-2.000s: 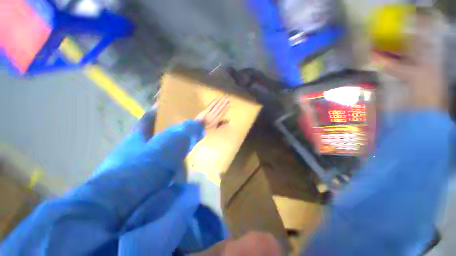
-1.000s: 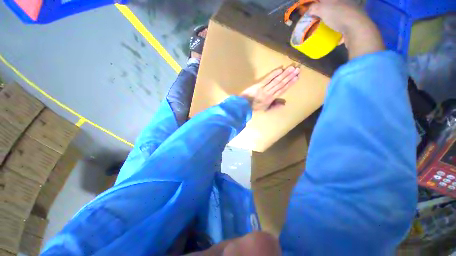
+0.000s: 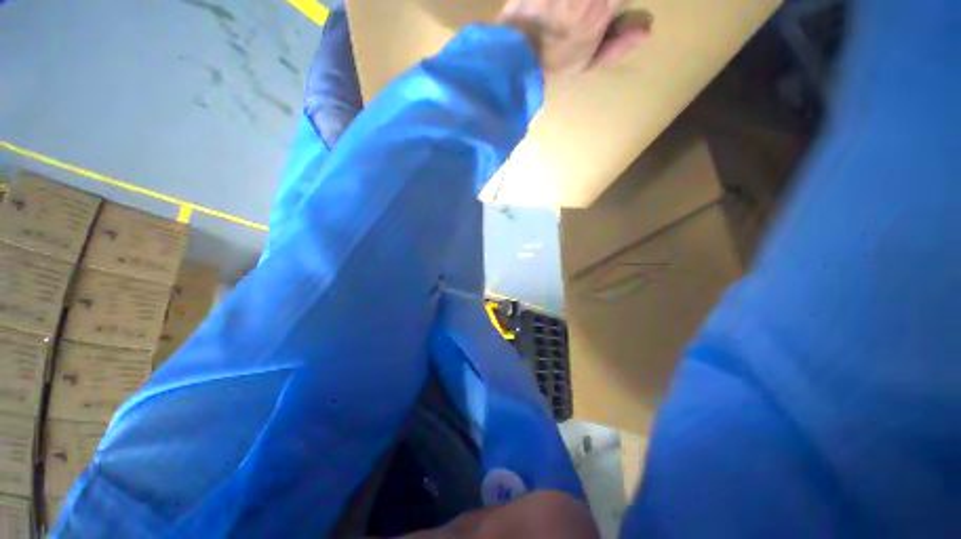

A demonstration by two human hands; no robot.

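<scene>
A large brown carton [image 3: 590, 137] lies in front of me at the top of the view, cut off by the upper edge. My left hand [image 3: 574, 30] rests on its plain top face, palm down, with the thumb apart; the fingertips are cut off by the frame. Nothing shows in this hand. My right sleeve fills the right side, but my right hand is out of the picture. The orange tape gun with its yellow roll is also out of view.
Another brown carton [image 3: 653, 300] stands below and right of the first. Stacked printed cartons [image 3: 111, 316] stand at the left on the grey floor with yellow lines. A black gridded object [image 3: 546, 358] with a yellow part beside it shows low between my body and the right carton.
The view has tilted down, so the carton and my left hand sit higher in the picture. My right hand and the tape gun have left the view. My left hand remains on the carton.
</scene>
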